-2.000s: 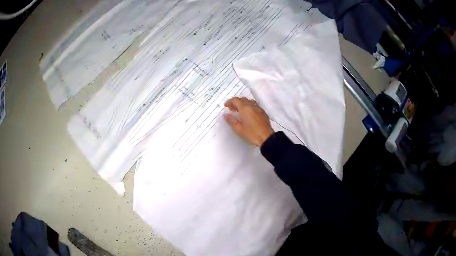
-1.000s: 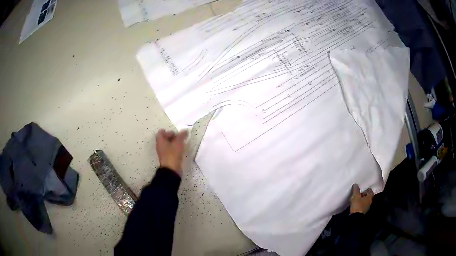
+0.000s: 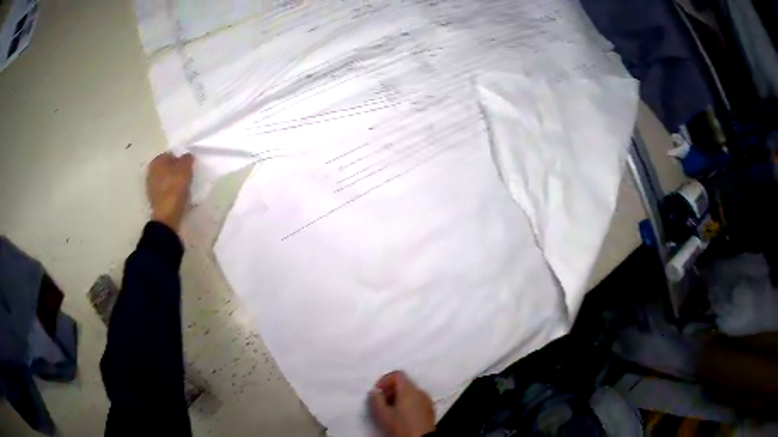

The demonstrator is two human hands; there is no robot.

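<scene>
A large white marker paper (image 3: 367, 222) with fine dark lines lies on the cutting table, its right part folded over in a wrinkled flap (image 3: 563, 162). My left hand (image 3: 170, 181) is closed on the paper's left edge, which is pulled into creases there. My right hand (image 3: 401, 404) is at the paper's near edge, low in the picture, with fingers curled; whether it pinches the paper cannot be told.
Crumpled grey-blue cloth (image 3: 27, 329) lies at the left. A weight bar (image 3: 103, 296) is partly hidden under my left forearm. A metal rail (image 3: 646, 183) with a white and blue unit (image 3: 688, 203) stands at the right, beside dark blue-grey cloth (image 3: 653, 64).
My left hand has moved left and up and taken hold of the paper's edge, pulling it into creases. My right hand has moved left along the near edge. The camera view has shifted.
</scene>
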